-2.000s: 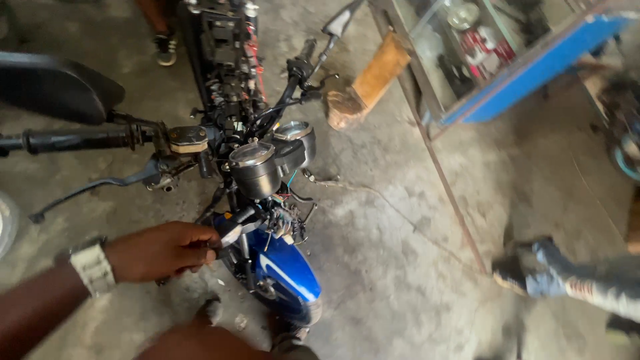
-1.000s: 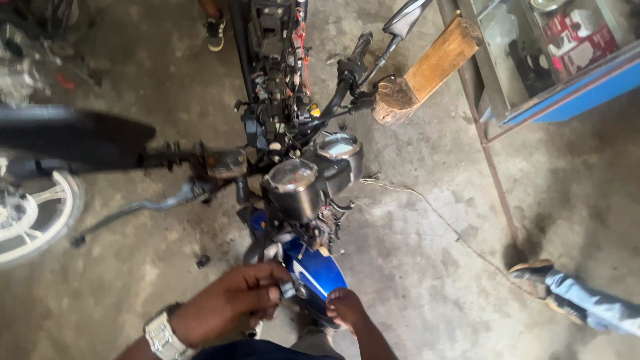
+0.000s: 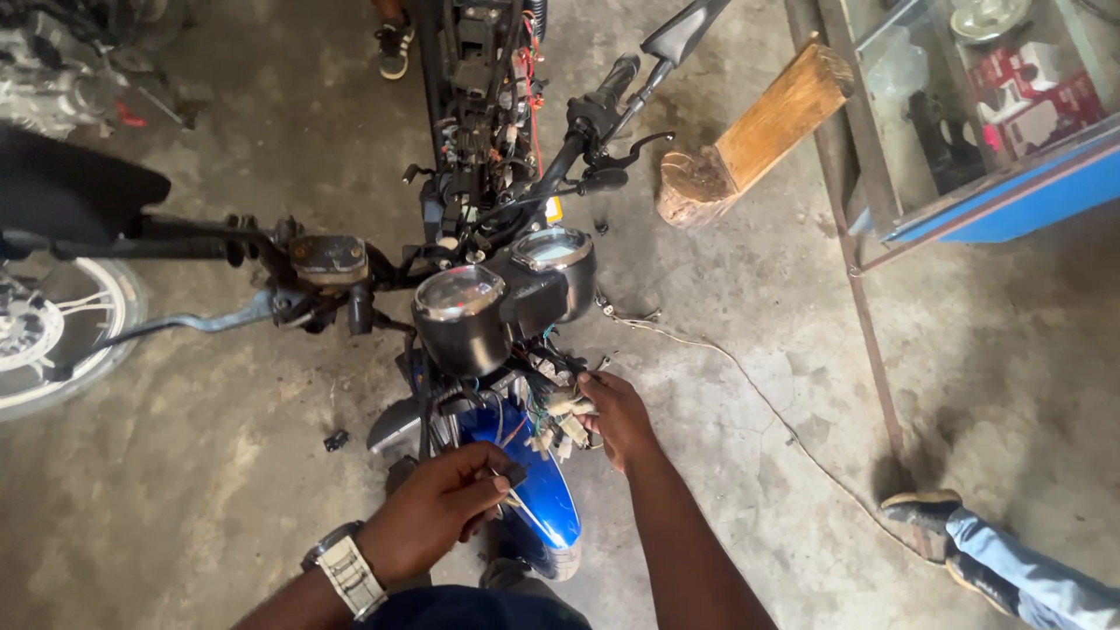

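Note:
My left hand [image 3: 446,503], with a metal-banded wristwatch [image 3: 346,569] on its wrist, pinches a small dark part [image 3: 514,475] over the blue front mudguard [image 3: 551,499] of a motorcycle. Right of it, my right hand [image 3: 617,416] has its fingers closed on wires and pale plastic connectors [image 3: 564,424] that hang below the instrument cluster [image 3: 534,293]. Two round gauges with shiny rims top that cluster. The left handlebar side bears a fluid reservoir [image 3: 328,255] and a lever [image 3: 184,322]. Farther up, the frame with its wiring [image 3: 490,114] lies exposed.
A wooden block seat [image 3: 779,122] stands on the concrete floor beside a glass-topped case [image 3: 997,192] with a blue edge. A thin cord [image 3: 744,376] runs toward another person's shoes [image 3: 923,507] at lower right. A white wheel [image 3: 114,306] is at left, another shoe [image 3: 394,48] at top.
My right hand has moved up from beside the mudguard to the wires and connectors and has taken hold there. My left hand still pinches a small part.

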